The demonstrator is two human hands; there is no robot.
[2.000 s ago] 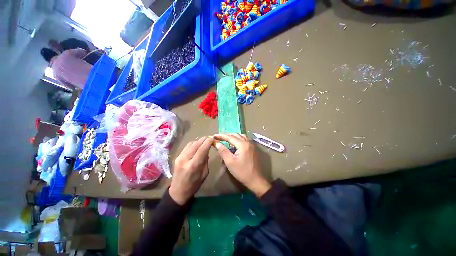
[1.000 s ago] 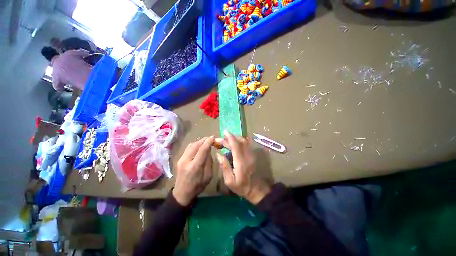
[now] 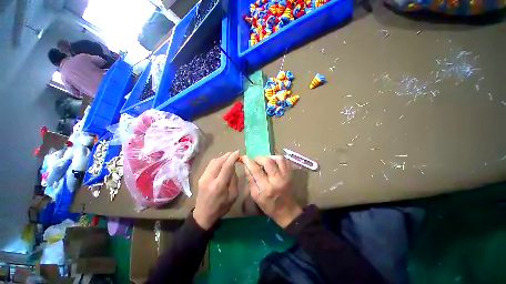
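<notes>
My left hand (image 3: 217, 186) and my right hand (image 3: 272, 186) meet at the fingertips over the near end of the green board (image 3: 256, 119). Between the fingertips is a small orange-red piece (image 3: 241, 159), mostly hidden by the fingers; it looks like a striped cone. A loose pile of blue-and-yellow striped cones (image 3: 279, 94) lies right of the board, with one single cone (image 3: 317, 81) apart from it. A small pile of red pieces (image 3: 235, 116) lies left of the board. Pale pink-white thread snips (image 3: 300, 159) lie right of my right hand.
A blue crate (image 3: 297, 32) of red, yellow and blue pieces stands behind the board. Crates of dark parts (image 3: 197, 69) stand left of it. A clear bag of red pieces (image 3: 158, 161) lies left. White glue scraps (image 3: 410, 86) lie at right. People (image 3: 82, 69) are at far left.
My right fingers have shifted and curled closer around the small piece at my left fingertips. The piles and snips have not moved on the table; the view has shifted slightly.
</notes>
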